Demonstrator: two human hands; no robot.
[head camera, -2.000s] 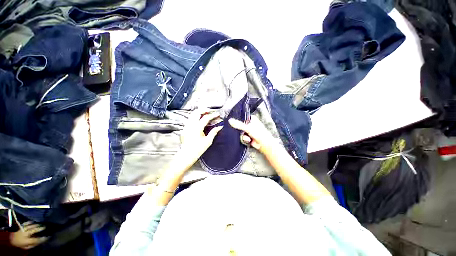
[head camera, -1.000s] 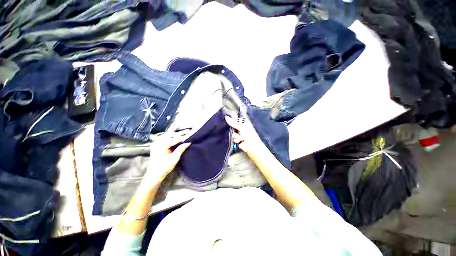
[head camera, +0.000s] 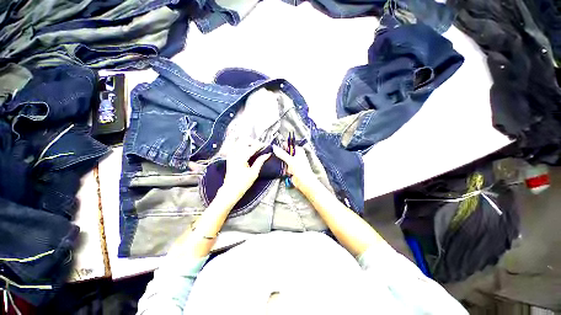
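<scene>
A denim garment (head camera: 166, 191), dark blue outside and pale grey inside, lies opened out on the white table. Its curved waistband edge with small metal dots (head camera: 222, 126) arches beyond my hands. My left hand (head camera: 245, 169) pinches the navy facing piece (head camera: 215, 181), which shows partly under the hand and wrist. My right hand (head camera: 289, 163) is close beside it, fingertips at the same cloth, with a small dark pointed tool, perhaps thread snips (head camera: 291, 143), sticking up from it. The exact pinch between the fingertips is hidden.
A black phone-like rectangle (head camera: 111, 106) lies at the left. Denim heaps (head camera: 46, 154) cover the left and far edges. Another denim garment (head camera: 400, 80) lies at the right, with dark cloth (head camera: 523, 74) beyond. A tied dark bundle (head camera: 477, 227) is below the table at right.
The navy piece has shifted left and is more folded under my left hand. My hands have come close together. The pointed tool now stands up from my right hand.
</scene>
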